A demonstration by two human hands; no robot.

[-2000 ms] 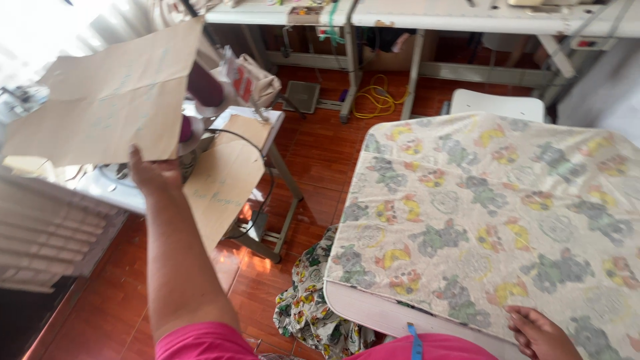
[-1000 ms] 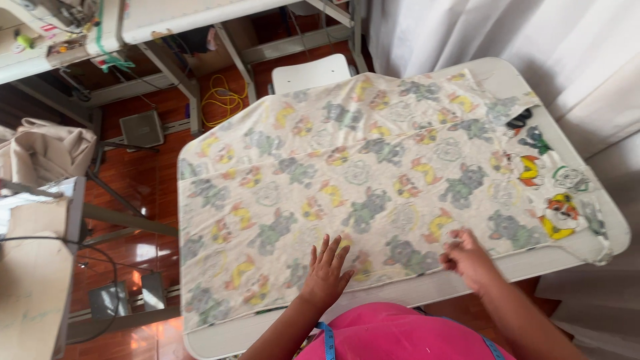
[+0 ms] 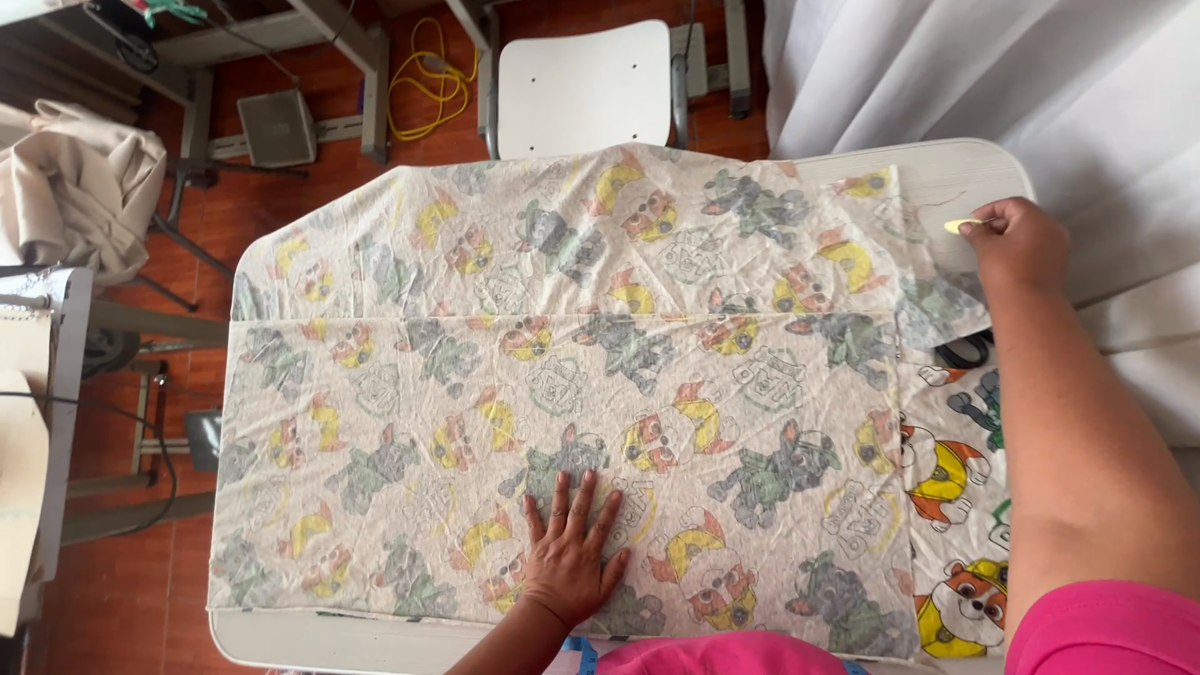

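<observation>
Printed fabric with cartoon dogs (image 3: 562, 375), its pale wrong side up, lies spread over a white table (image 3: 975, 169). My left hand (image 3: 570, 553) rests flat on it near the front edge, fingers spread. At the table's far right corner, my right hand (image 3: 1020, 246) pinches a small pale yellow piece (image 3: 963, 226), perhaps tailor's chalk. Brighter fabric, right side up (image 3: 947, 478), shows at the right, under my right arm. Black handles (image 3: 966, 352), perhaps of scissors, are partly hidden by the cloth. A blue tape measure (image 3: 579, 653) hangs at my front.
A white chair (image 3: 586, 89) stands beyond the table. A yellow cable (image 3: 433, 84) lies on the red floor. Beige cloth (image 3: 80, 192) is heaped at the left, above a side table holding brown paper (image 3: 19, 487). White curtains (image 3: 872, 75) hang at the right.
The brown paper pattern held up in my left hand two seconds ago is out of it, and that hand lies on the fabric. My right hand has moved to the table's far right corner. The view has swung right.
</observation>
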